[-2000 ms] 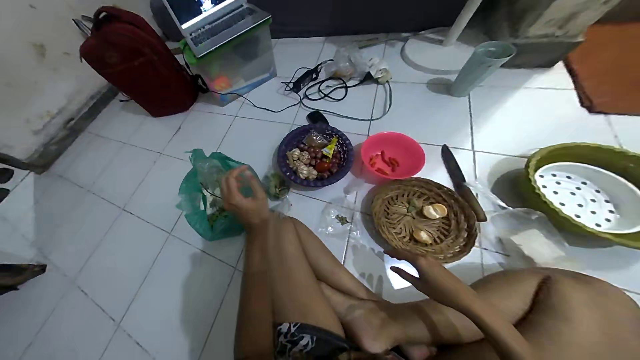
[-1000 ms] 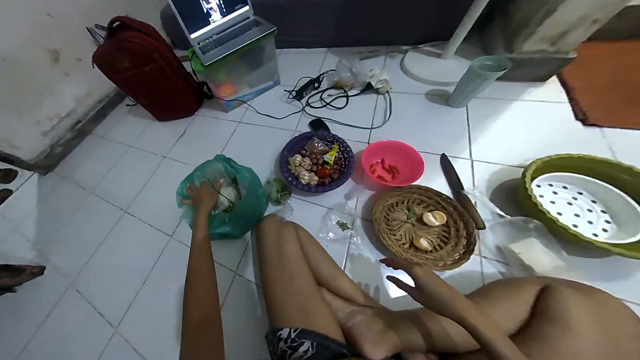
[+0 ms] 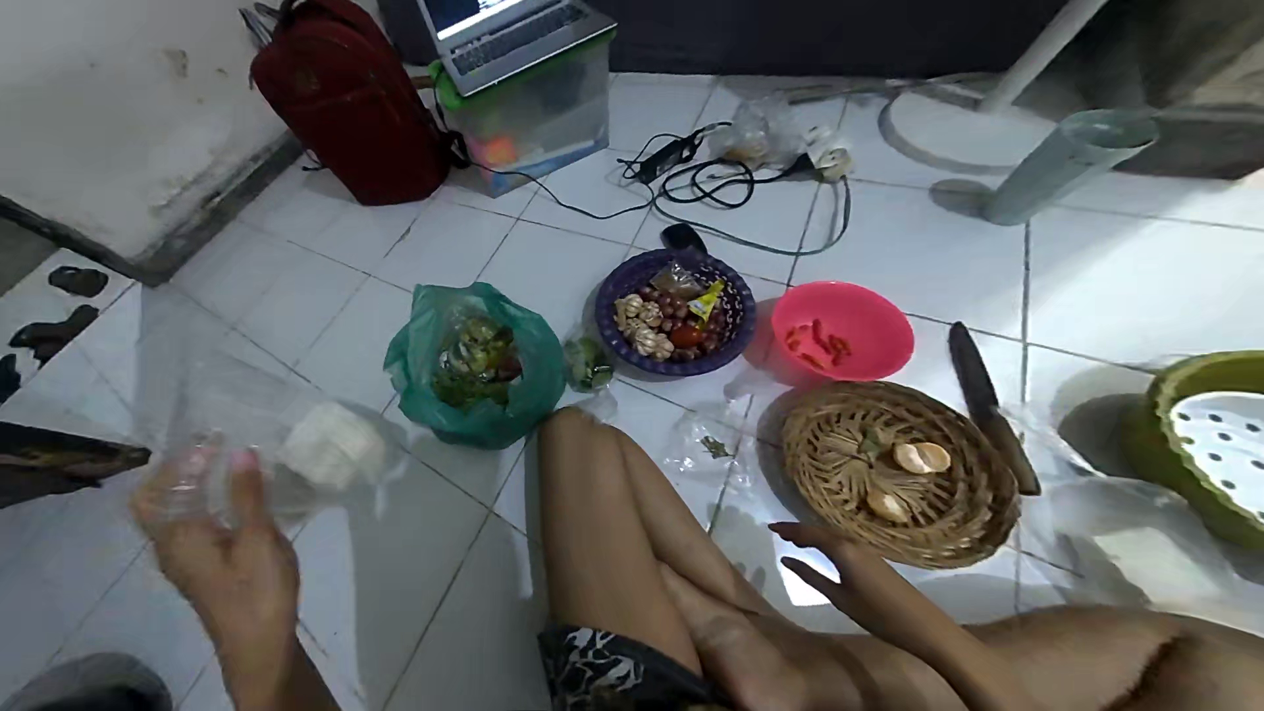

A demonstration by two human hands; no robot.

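My left hand (image 3: 222, 538), at the lower left, grips a clear plastic bag (image 3: 237, 405) with a white block (image 3: 336, 446) in it. Right of that bag stands an open green plastic bag (image 3: 410, 375) with leafy vegetables inside. My right hand (image 3: 859, 583) is empty, fingers apart, over my leg and just below a woven rattan tray (image 3: 810, 454) that holds a halved citrus fruit (image 3: 921, 457) and a small green piece. A purple basket (image 3: 607, 326) holds garlic, shallots and a tomato. Beside it a pink bowl (image 3: 879, 316) holds red chillies.
A knife (image 3: 987, 410) lies at the tray's right edge, near another bagged white block (image 3: 1141, 558). A green basin (image 3: 1165, 444) with a white perforated insert is at far right. Behind are cables (image 3: 731, 188), a laptop (image 3: 513, 44) on a plastic box, a red backpack (image 3: 346, 104) and a glass-like cylinder (image 3: 1071, 163).
My left hand was in the green bag one second ago; now it is to the left of it, holding up the clear bag with the white block. My right hand has hardly moved.
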